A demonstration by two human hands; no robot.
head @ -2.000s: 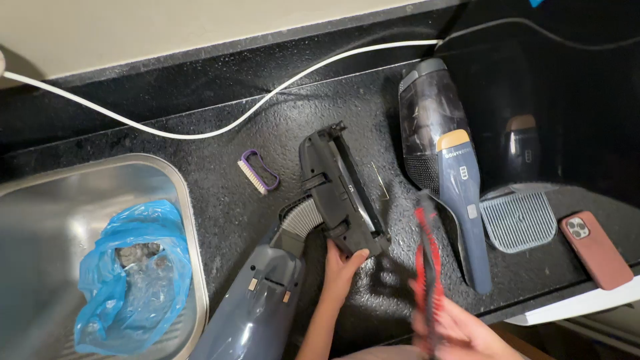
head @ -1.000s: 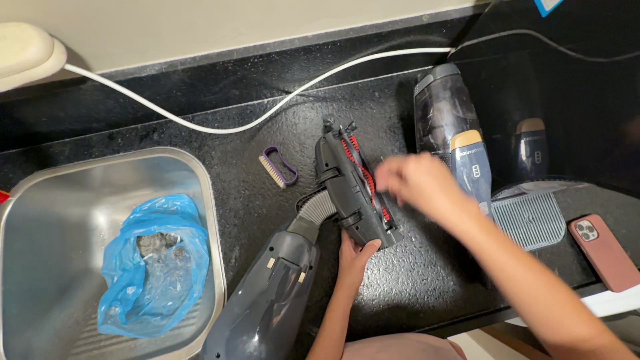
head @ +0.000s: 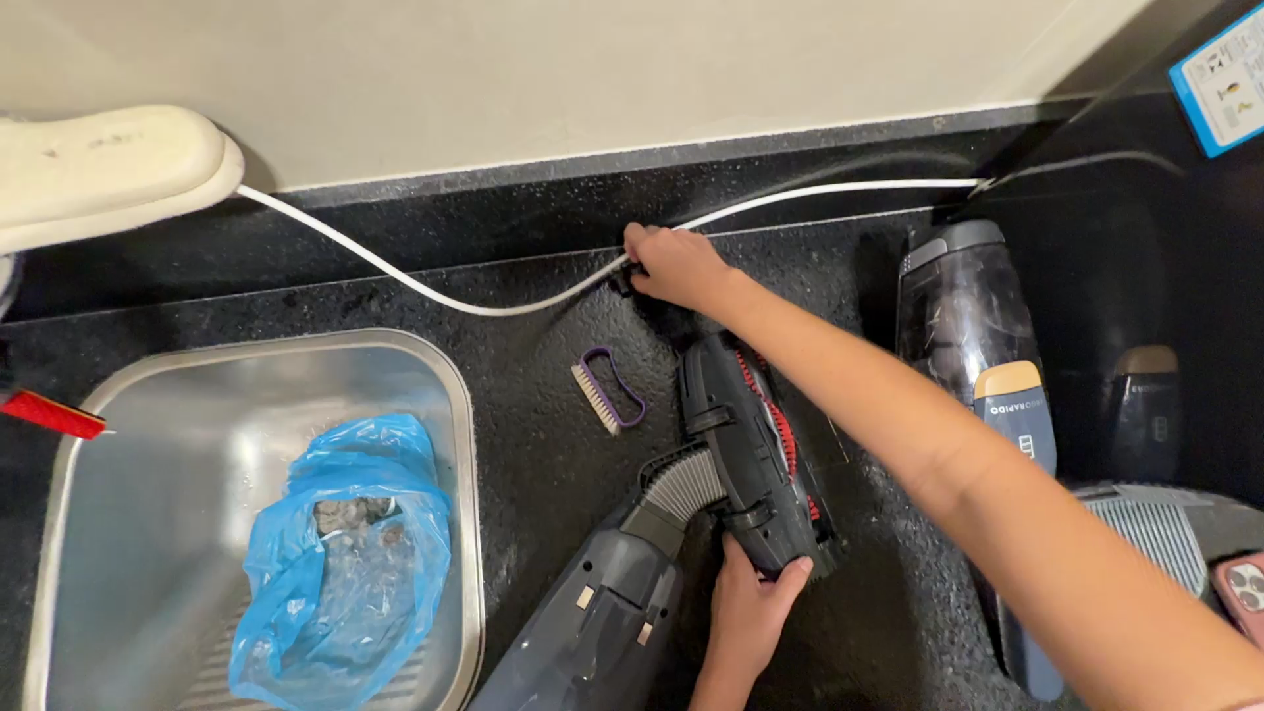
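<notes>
A grey and black vacuum cleaner [head: 592, 622] lies at a slant, its ribbed neck leading to a black floor nozzle [head: 726, 415]. Red bristles of a brush roller [head: 770, 405] show along the nozzle's right side. My left hand [head: 755, 612] grips the nozzle's lower end, thumb on top. Beyond its upper end, my right hand [head: 681, 267] has its fingers closed on a dark part [head: 622, 283], mostly hidden beneath them, beside the white cable [head: 474, 308]. A purple-handled scrubbing brush [head: 627, 395] lies left of the nozzle.
A steel sink [head: 472, 494] at the left holds an open blue plastic bag [head: 395, 454] with grey debris. At the right are a handheld vacuum unit [head: 963, 306], a ribbed grey tray [head: 1155, 538] and a pink phone [head: 1249, 583]. A red-and-black object [head: 54, 413] lies beyond the sink's left edge.
The red-and-black roller, in my right hand two seconds ago, now sits in the nozzle. My right hand has moved from beside the nozzle to beyond its upper end. My left hand still holds the nozzle.
</notes>
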